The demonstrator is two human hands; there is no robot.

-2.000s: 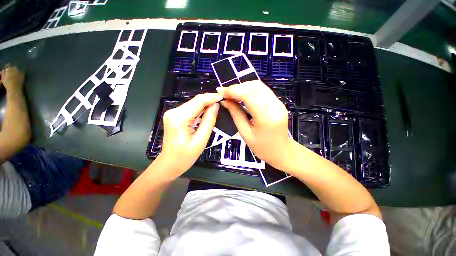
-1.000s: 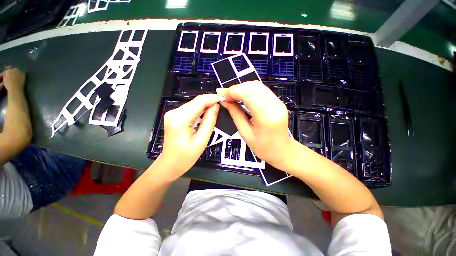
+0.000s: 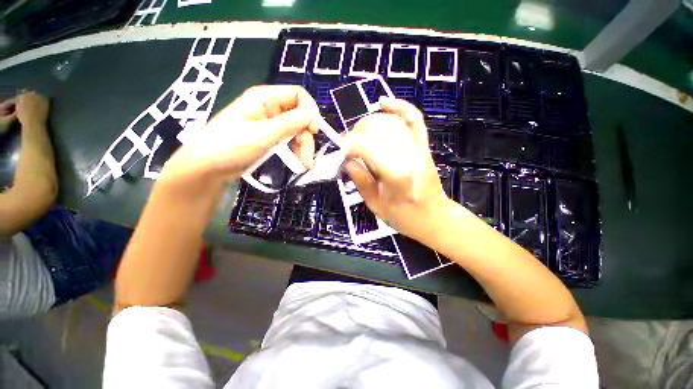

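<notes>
My left hand (image 3: 262, 129) is raised over the left part of the black blister tray (image 3: 517, 142), its fingers closed on a white strip of film or sheet matrix (image 3: 287, 159). My right hand (image 3: 391, 163) is beside it to the right, fingers curled at the other end of the same white material. Whether a dark piece is also in my right hand is hidden. A die-cut adhesive sheet (image 3: 351, 102) with dark rectangles and white lines lies slantwise on the tray beneath my right hand; its lower end (image 3: 416, 257) overhangs the tray's front edge.
White-framed panels (image 3: 366, 60) sit in the tray's upper left pockets. Ladder-like empty sheets (image 3: 137, 140) lie on the green bench at left, partly behind my left hand. A thin dark tool (image 3: 625, 167) lies at right. Another person's arm (image 3: 30, 159) is at the far left.
My hands were together at the fingertips over a dark piece. My left hand has moved up and left, and white material now stretches between the hands. The view has shifted slightly.
</notes>
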